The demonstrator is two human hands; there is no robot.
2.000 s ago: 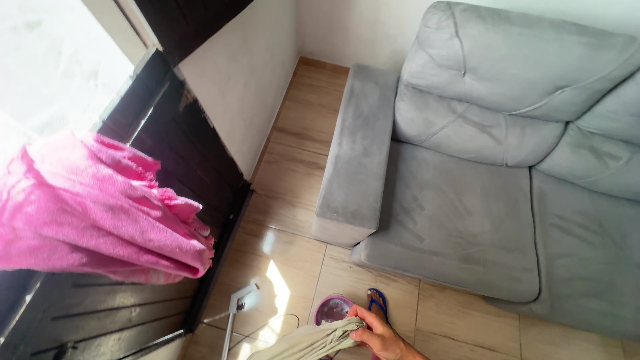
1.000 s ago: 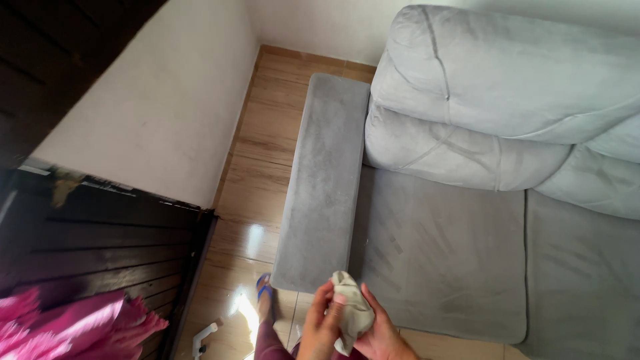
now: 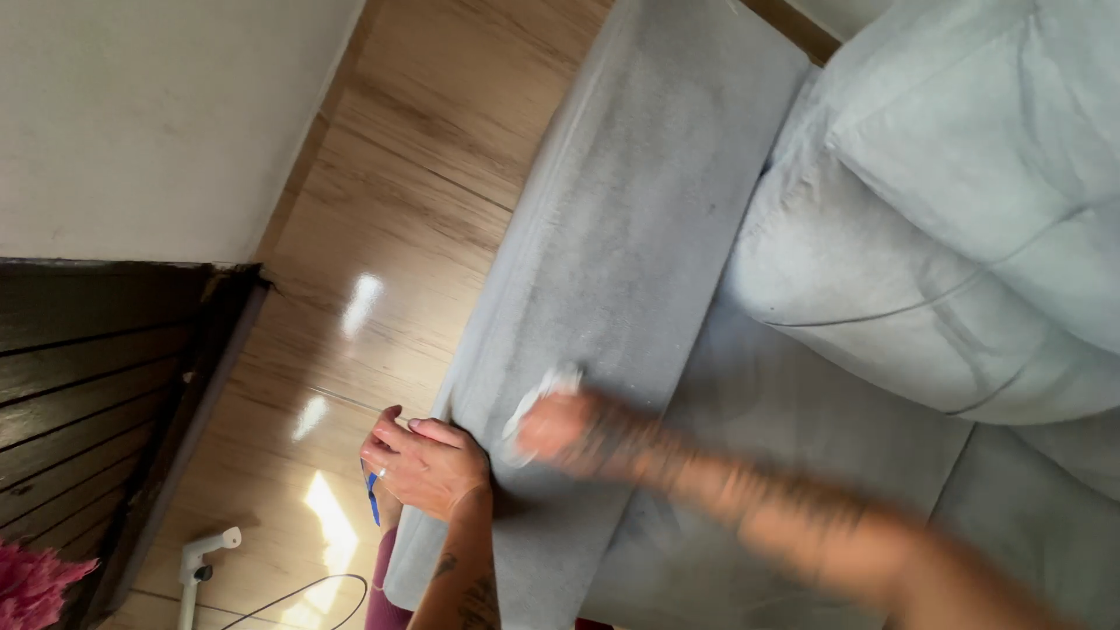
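My right hand, blurred by motion, is closed on a pale cloth and presses it on the top of the grey sofa armrest, near its front end. Only the cloth's edge shows around the fingers. To the left of it, my left hand rests on the outer edge of the same armrest, empty, with its fingers bent over the side and a ring on one finger.
The sofa's seat and back cushions lie on the right. A dark slatted door stands at left, with pink fabric at its lower corner. A white metal stand and a thin cable are over the wood-look floor.
Both hands held the cloth together a second ago. Now my right hand alone has it, down on the armrest, and my left hand has let go and lies on the armrest's edge. The view has turned.
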